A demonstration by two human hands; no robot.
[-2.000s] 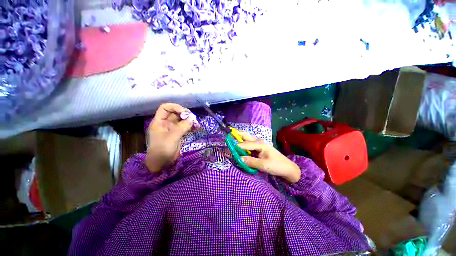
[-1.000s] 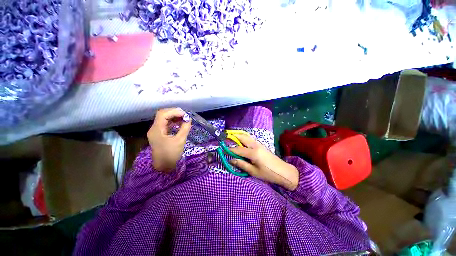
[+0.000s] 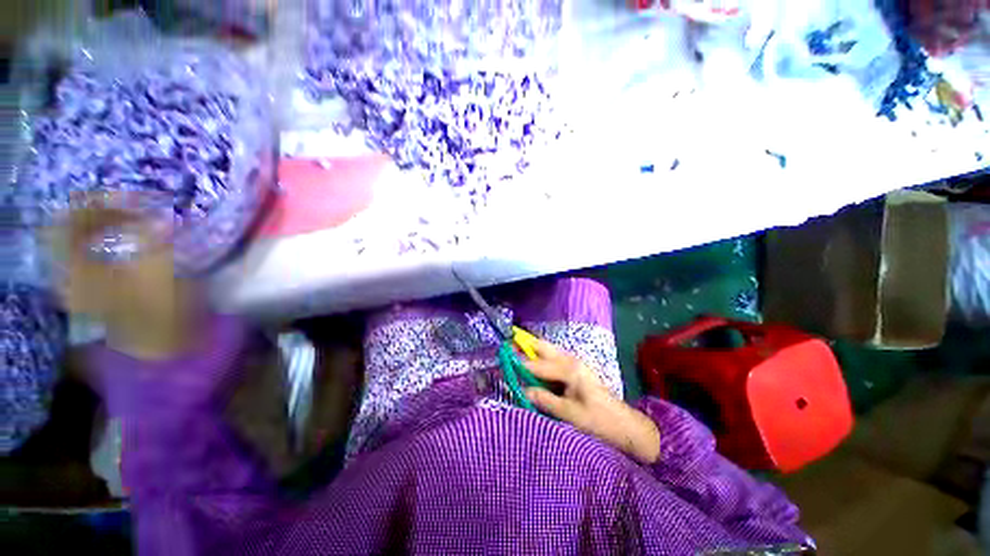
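Observation:
My right hand holds the scissors by their green and yellow handles over my lap. The dark blades point up and left toward the table edge, and look closed. My left hand is strongly blurred at the far left, in front of the clear plastic bag full of purple looped pieces. Whether a piece is in its fingers cannot be told. The heap of purple and white looped pieces lies on the white-covered table. Small purple bits lie near its edge.
A pink-red flat pad lies between bag and heap. Dark-blue pieces lie at the table's far right. A red stool stands on the green floor at right, near a cardboard box. Another bag of purple pieces is lower left.
My left hand has moved from the scissor tips over my lap to the far left by the bag. My right hand still holds the scissors. The view has shifted, so the table shows lower and farther right.

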